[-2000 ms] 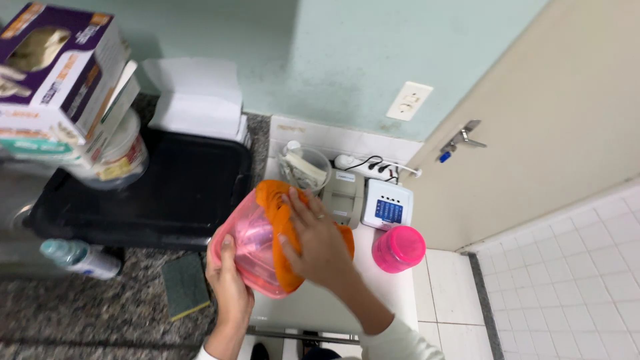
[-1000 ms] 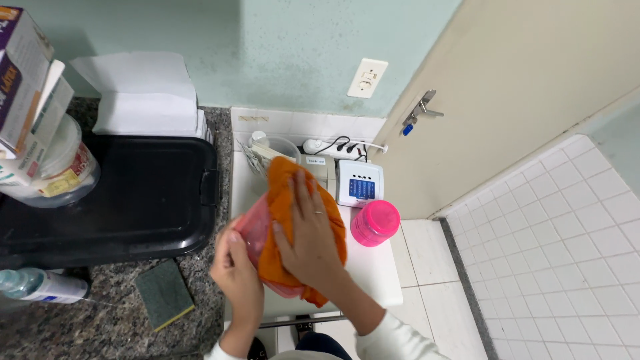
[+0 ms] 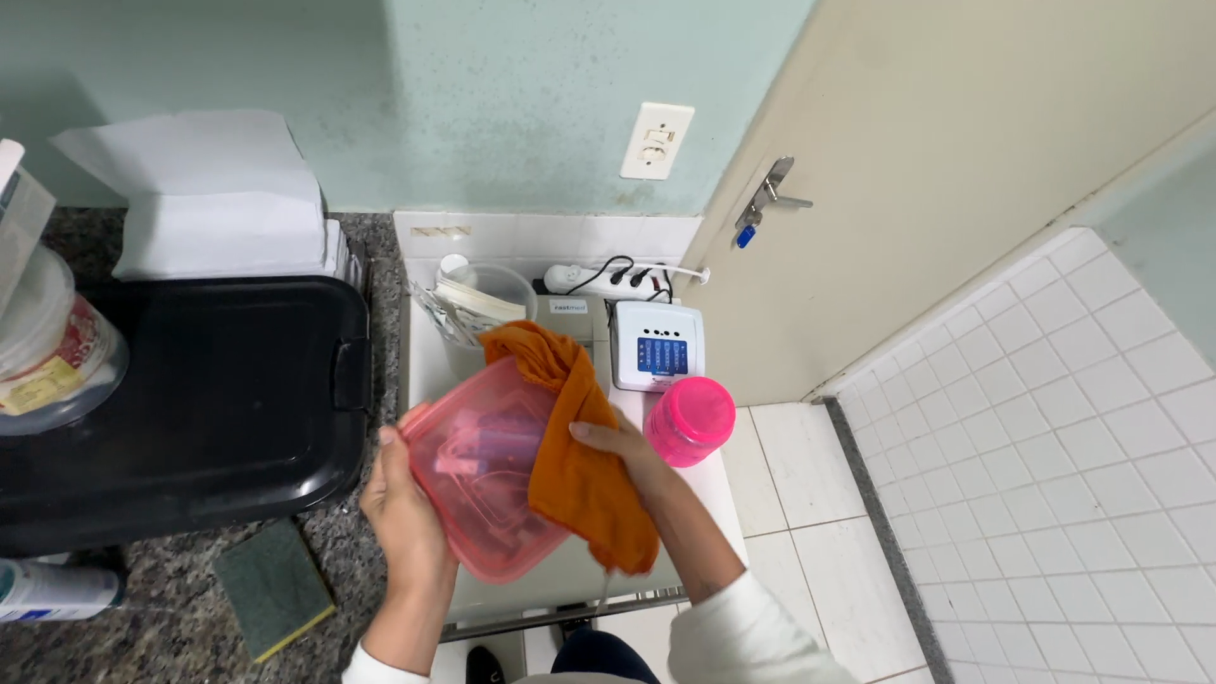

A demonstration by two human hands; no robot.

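Observation:
A translucent pink plastic container [image 3: 489, 475] with a lid is tilted in front of me, and some items show dimly through it. My left hand [image 3: 404, 503] grips its left edge, thumb on top. My right hand [image 3: 622, 451] holds an orange cloth [image 3: 584, 475] against the container's right side; the cloth hangs down over that edge. Part of my right hand's fingers is hidden behind the cloth. Just right of that hand, a bright pink lidded jar [image 3: 691, 421] stands on the white surface [image 3: 708, 503].
A black plastic lid or tray [image 3: 190, 399], a green and yellow sponge [image 3: 275, 589] and a bottle [image 3: 57, 589] lie on the granite counter. Behind my hands are a cup of wrapped sticks [image 3: 484, 294], a white device [image 3: 658, 345] and a power strip [image 3: 603, 282]. A door [image 3: 912, 142] stands at right.
My right hand was spread flat on the cloth over the container; now it holds the cloth at the container's right side, and more of the pink surface shows. My left hand still holds the container.

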